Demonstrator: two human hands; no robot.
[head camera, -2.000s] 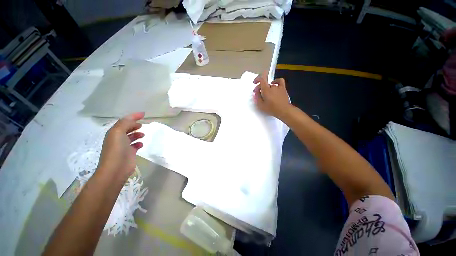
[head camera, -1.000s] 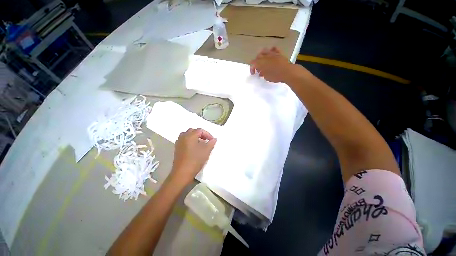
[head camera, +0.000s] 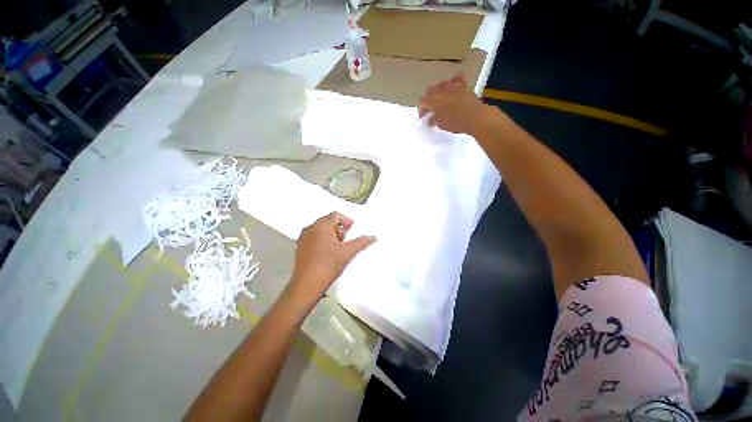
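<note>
A stack of white cut panels (head camera: 412, 214) lies at the table's right edge, its layers showing at the near end. My right hand (head camera: 453, 105) is at its far corner, fingertips closed on a small raised bit of the top white panel. My left hand (head camera: 326, 251) rests over the near shoulder strap, thumb and finger apart, holding nothing visible. A clear glue bottle (head camera: 334, 328) lies on its side below my left hand, its thin nozzle pointing to the lower right, partly hidden by my left wrist.
Two tangled piles of white strips (head camera: 198, 206) lie left of the stack. A pale tape roll (head camera: 348, 183) sits in the neck cut-out. A grey panel (head camera: 243, 115) lies behind. A red-marked bottle (head camera: 357, 56) stands near brown board (head camera: 420, 35). More white sheets (head camera: 713, 288) lie right, off the table.
My left hand has moved right from beside the strap to over it; its thumb has lately spread. My right hand remains at the far corner, now with a bit of white raised. The view has shifted.
</note>
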